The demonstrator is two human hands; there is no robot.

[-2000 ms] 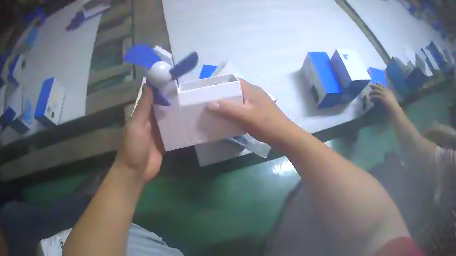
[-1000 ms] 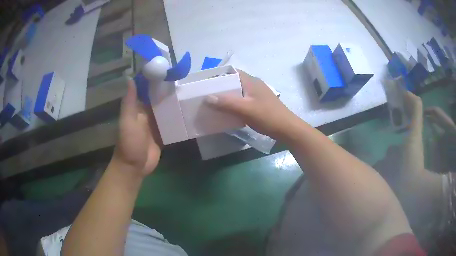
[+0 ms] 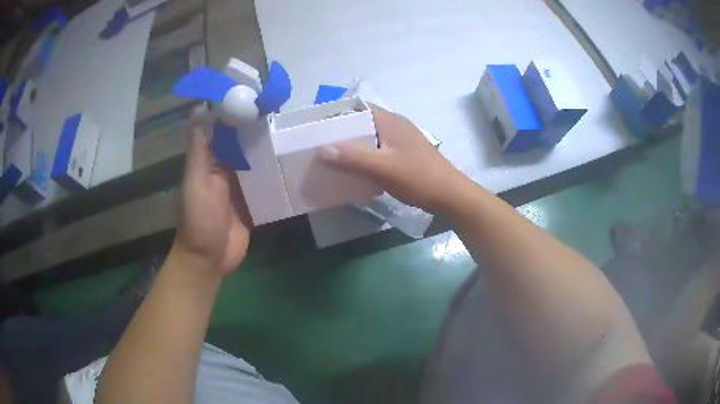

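A white inner box [image 3: 328, 166] is held up in front of me, its open top facing up; something inside is too blurred to name. My right hand [image 3: 399, 162] grips its right side, thumb across the front. A small fan with blue blades and a white hub [image 3: 240, 104] stands at the box's left, beside a narrow white face. My left hand [image 3: 209, 201] is upright along the left of the fan and the white face, fingers mostly straight and blurred. Whether its hidden fingers grip the fan is not visible.
A white table [image 3: 379, 47] carries two blue-and-white retail boxes [image 3: 513, 110] at right. A clear plastic bag [image 3: 399, 215] and a white carton [image 3: 339, 227] are at the edge below the held box. More cartons [image 3: 76, 150] stand left. A blurred person [image 3: 695, 300] is at right.
The fan's blades have turned to different angles. My left fingers have straightened since the earliest frame. The box has moved slightly left and up. The other person's hands at right are out of clear view.
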